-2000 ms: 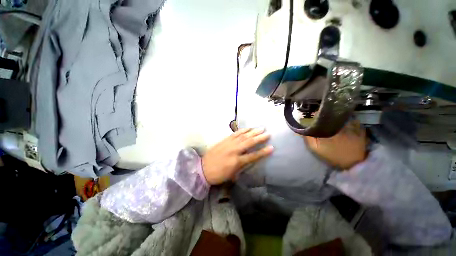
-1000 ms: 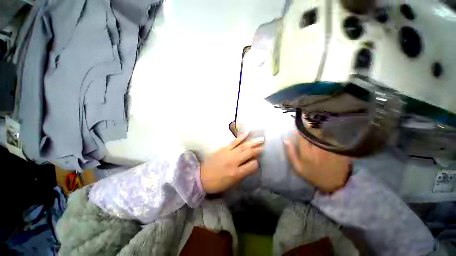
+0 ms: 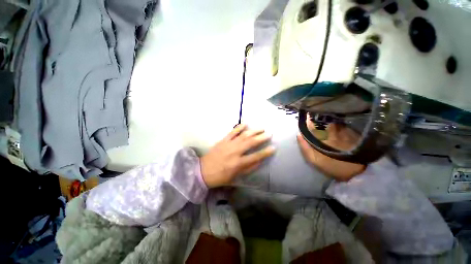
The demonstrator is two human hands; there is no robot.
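Note:
A grey garment panel (image 3: pixel 294 172) lies on the machine bed in front of the needle area, and grey cloth also shows behind, left of the machine head. My left hand (image 3: pixel 232 157) lies flat on the cloth's left part, fingers slightly spread and pointing right. My right hand (image 3: pixel 335 154) rests on the panel below the sewing machine head (image 3: pixel 382 56), partly hidden behind the clear curved guard (image 3: pixel 385 121). The needle and presser foot cannot be made out clearly. A straight line shows in the panel between my hands.
A stack of grey cut panels (image 3: pixel 62 87) lies at the left on the white table (image 3: pixel 175 87). Orange-red scissor handles (image 3: pixel 76 186) show on a brown board at lower left. A control panel (image 3: pixel 461 179) is at the right edge.
The view has shifted a little. My right hand has moved closer under the guard compared with one second ago. More grey cloth shows behind the machine head. My left hand stays on the cloth.

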